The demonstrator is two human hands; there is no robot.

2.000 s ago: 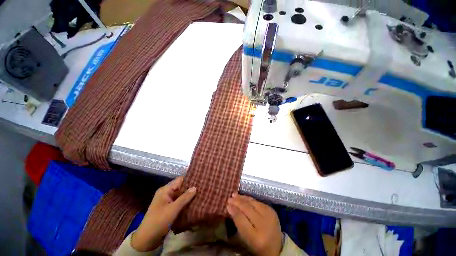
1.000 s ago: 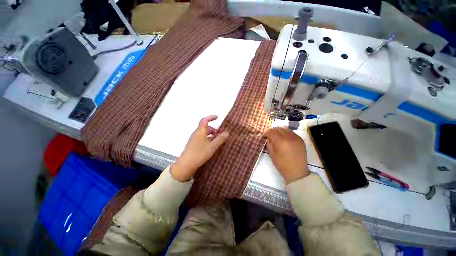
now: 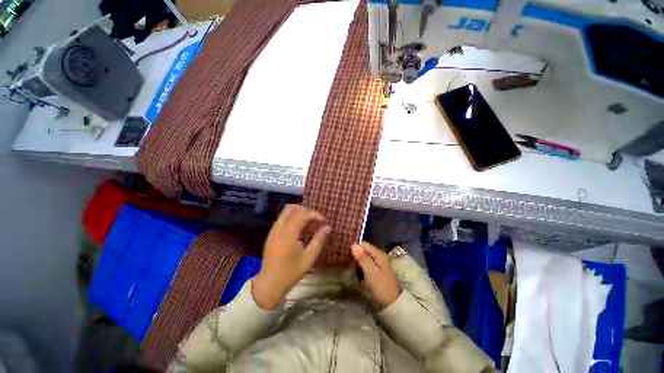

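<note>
A long checked fabric piece (image 3: 346, 138) runs from beside the needle area, over the ruler-marked table edge, down to my lap. A thin white edge shows along its lower right side. My right hand (image 3: 375, 271) pinches the fabric's right edge near its lower end. My left hand (image 3: 289, 251) lies at the fabric's left edge, fingers bent and thumb apart; whether it grips the cloth is unclear. The presser foot and needle (image 3: 386, 93) are beside a bright lamp spot on the fabric's right edge.
A folded bundle of checked panels (image 3: 196, 109) lies left on the table (image 3: 273, 109). The sewing machine (image 3: 480, 25), a smartphone (image 3: 478, 127) and pink-and-blue snips (image 3: 550, 146) are right. Below are a blue bin (image 3: 142, 266), a red item (image 3: 105, 211) and white cloth (image 3: 550, 306).
Both hands have moved from near the needle back toward my lap, below the table edge. The view has shifted down, showing more of the bins and less of the machine's top.
</note>
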